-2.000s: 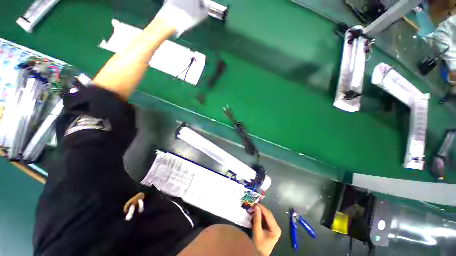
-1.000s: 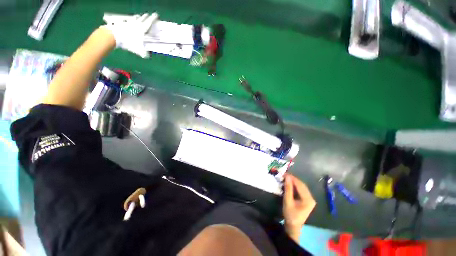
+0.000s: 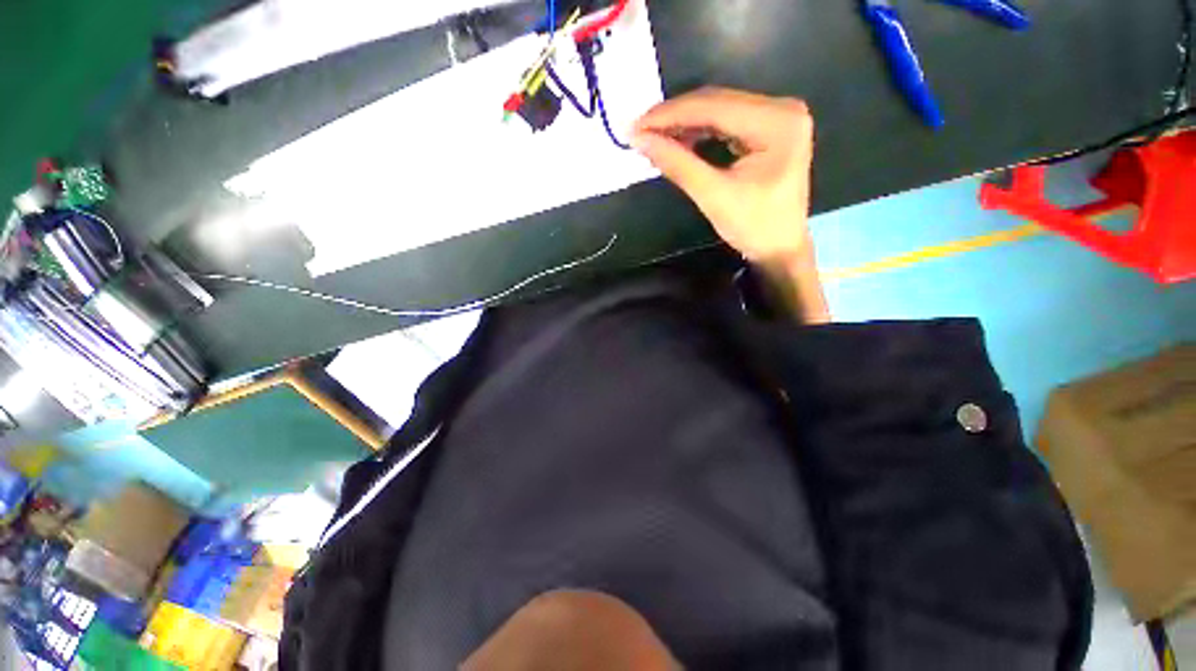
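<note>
A white housing shell lies on the dark bench in front of me. Red, yellow and dark blue lead wires lie over its right end, beside a small dark part. My right hand is bare, with thumb and finger pinched on the end of a dark lead wire at the shell's right edge. My left hand is out of the picture. A long whitish tube assembly lies behind the shell, cut off by the top edge. Blue-handled cutters lie at the upper right, partly cut off.
A solder spool stands at the bench's left, with thin solder wire running along the front edge. Waiting units and a green circuit board are beyond it. A red stool, a carton and coloured bins are below.
The view has turned down and closer to the bench edge. My left hand, which was over the belt on a white unit, has left the picture. My right hand stays at the shell's right end.
</note>
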